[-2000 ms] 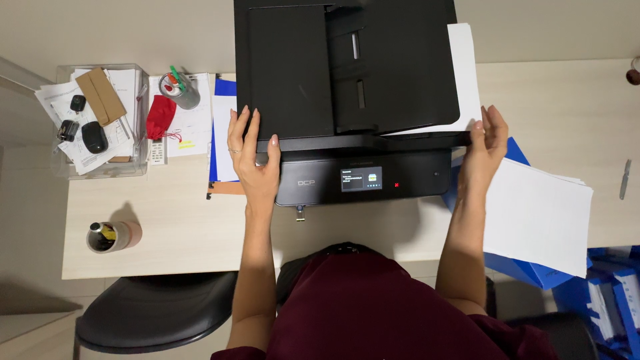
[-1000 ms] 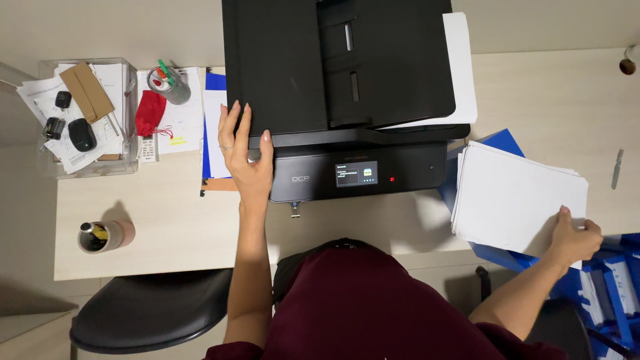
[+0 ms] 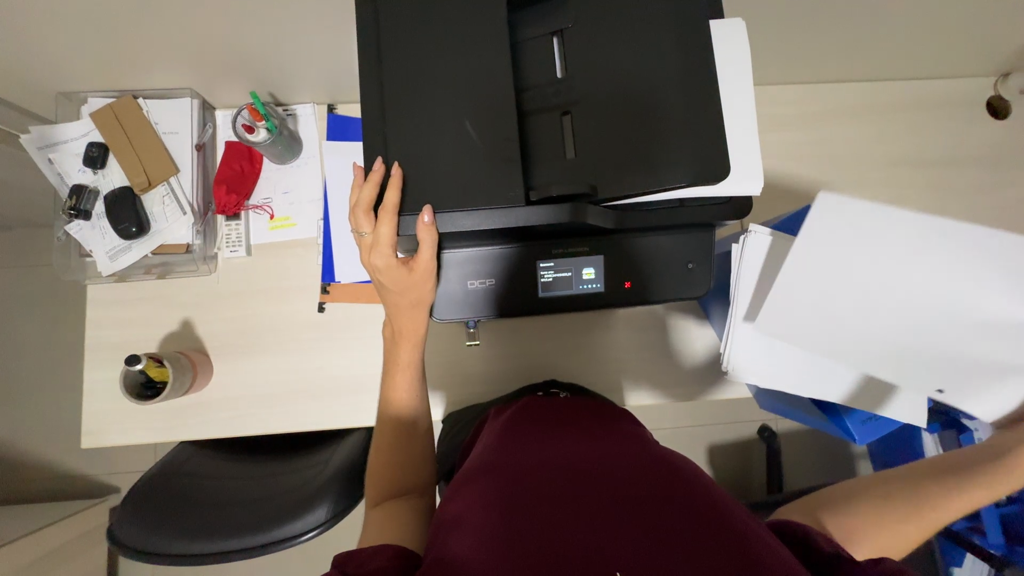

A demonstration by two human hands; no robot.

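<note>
My left hand (image 3: 394, 232) rests on the front left edge of the lid of a black multifunction printer (image 3: 448, 104), its thumb on the lid's rim. A white sheet of paper (image 3: 896, 296) is held at its lower right corner by my right hand (image 3: 1014, 418), which is mostly cut off by the right edge of the view. The raised sheet overlaps a stack of white paper (image 3: 744, 320) on a blue folder (image 3: 856, 420). More white paper (image 3: 738, 104) sticks out from under the printer's lid at the right. The printer's small screen (image 3: 570, 276) is lit.
Left of the printer are a clear tray (image 3: 80, 268) with papers, a mesh pen cup (image 3: 276, 140), a red pouch (image 3: 238, 176) and a blue folder (image 3: 342, 128). A round holder (image 3: 172, 374) stands near the front edge. A black chair (image 3: 240, 496) is below. Blue files lie lower right.
My right hand has left the printer's right edge, reached the paper stack and moved right with a sheet lifted off it. My left hand has stayed on the printer's left edge.
</note>
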